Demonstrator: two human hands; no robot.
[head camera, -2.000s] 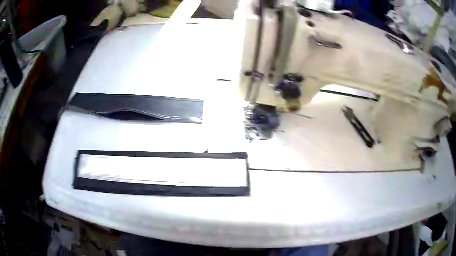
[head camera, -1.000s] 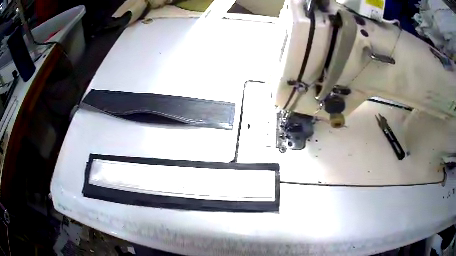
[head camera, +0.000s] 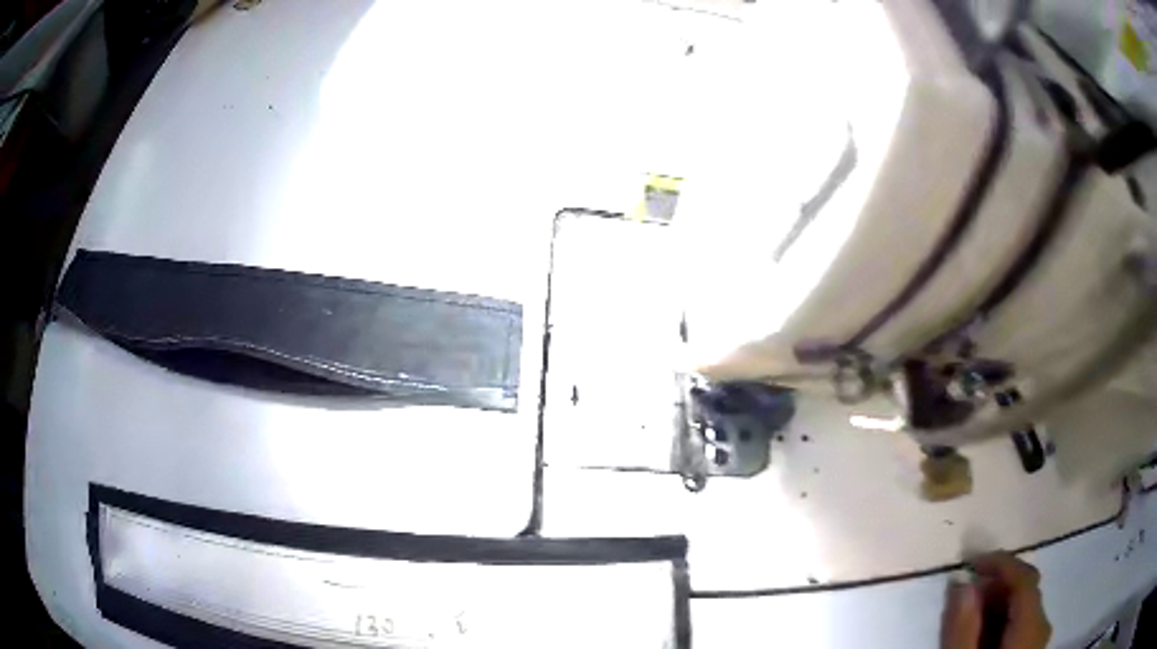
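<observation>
A white template (head camera: 381, 596) with pencilled marks lies on a dark fabric strip (head camera: 381, 538) that shows as a border around it; the lower edge is cut off by the frame. A second dark band (head camera: 305, 327) lies above it, left of the needle, gaping along its lower edge. My right hand (head camera: 996, 602) is at the bottom right edge, small, blurred and cut off, with fingers bent. A dark patch shows between the fingers; whether it is a held thing cannot be told. My left hand is out of the picture.
The cream machine head (head camera: 1002, 228) fills the upper right, blurred, with the presser foot area and needle plate (head camera: 736, 437) below. A brass-coloured knob (head camera: 944, 473) hangs right of them. Part of the dark snips (head camera: 1029, 448) shows beyond it.
The view has moved closer to the table and machine head, so the bands look larger. My right hand has come in at the bottom right. The bands lie as before.
</observation>
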